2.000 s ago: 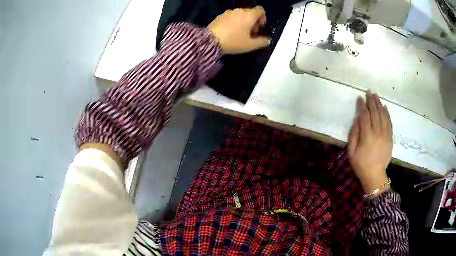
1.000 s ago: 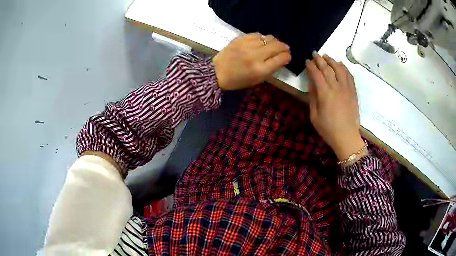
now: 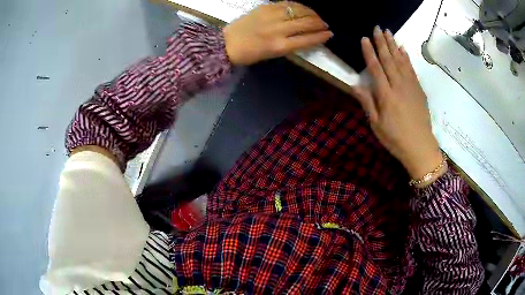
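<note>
A black garment panel (image 3: 362, 20) lies on the white sewing table at the top of the view, cut off by the upper edge. My left hand (image 3: 276, 34) lies at its left side, fingers pointing right, nearly flat. My right hand (image 3: 400, 101) lies at its lower right corner, fingers extended and pointing up. Both hands seem to rest on the cloth or the table beside it; neither is seen gripping it. Whether fingertips press on the cloth is hard to tell.
The sewing machine's needle area (image 3: 475, 37) is at the upper right. The wooden front edge of the table (image 3: 328, 76) runs diagonally below my hands. A checked apron (image 3: 259, 248) covers the lap. A small box (image 3: 511, 268) shows at the lower right.
The black cloth has moved up, away from the table's front edge. Both hands have moved with the view; my right hand came from the table's right part to the cloth.
</note>
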